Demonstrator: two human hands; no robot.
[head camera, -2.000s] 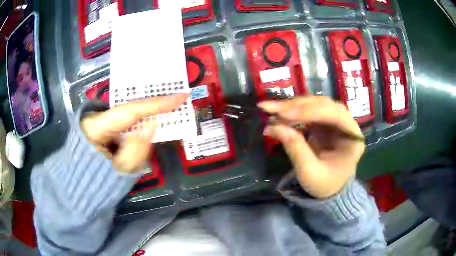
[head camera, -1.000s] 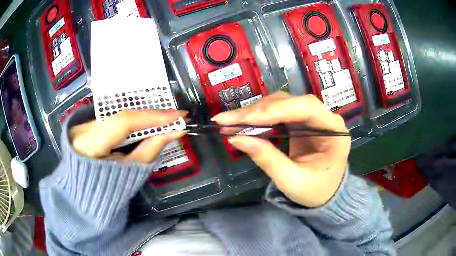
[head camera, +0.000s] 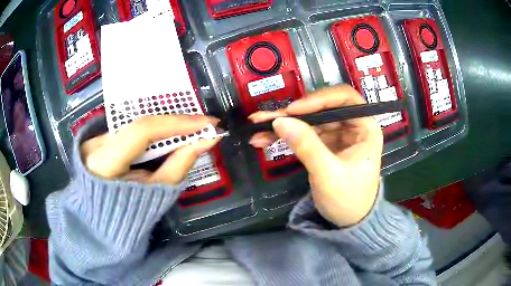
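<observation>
My left hand grips the lower edge of the white dot label sheet between thumb and fingers. Rows of small dark dots show above the fingers; the far end is blank. My right hand holds the dark tweezers between thumb and fingers. Their pale tips touch or nearly touch the sheet's right corner; whether a dot is on them cannot be told. A red phone unit lies behind the tweezers, partly covered by my right hand. Another lies partly under the sheet.
The clear blister tray holds several red units and spans the green surface. A smartphone and a small white rounded piece lie at left. A cream fan is at the left edge. Red material shows at lower right.
The tweezers came leftward to the sheet's edge, then rolled so their broad side shows. The sheet's lower corner is now pinched by my left hand. The view shifted over the tray.
</observation>
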